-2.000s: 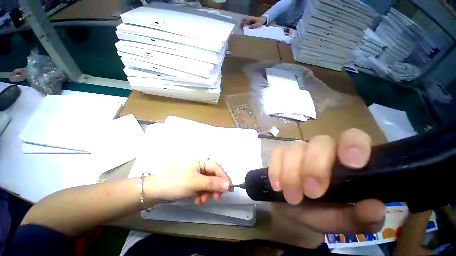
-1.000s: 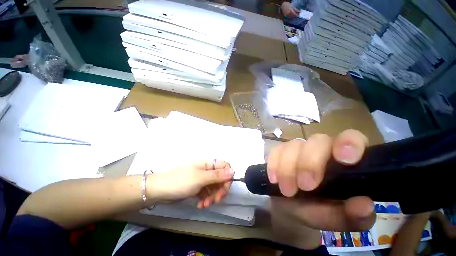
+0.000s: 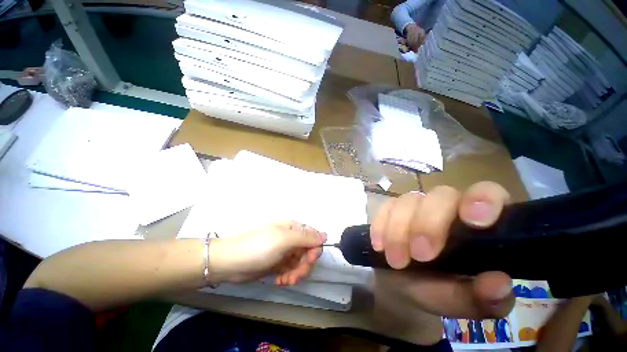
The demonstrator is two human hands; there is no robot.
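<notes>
My right hand is wrapped around a thick black electric screwdriver, held nearly level across the right side. Its thin bit points left. My left hand pinches at the tip of the bit with thumb and finger; whether a screw is between them is too small to tell. Both are above a loose pile of white calculator housings in front of me. More housings show below my left hand.
A tall stack of white units stands behind the pile. A shallow clear tray with tiny metallic specks and a clear bag with white pieces are behind right. White slabs lie left. A colourful printed sheet and a person's arm are lower right.
The view has shifted slightly, so the stacks sit a little further right. My left hand has risen slightly with the bit tip. The person across the bench has moved their hand.
</notes>
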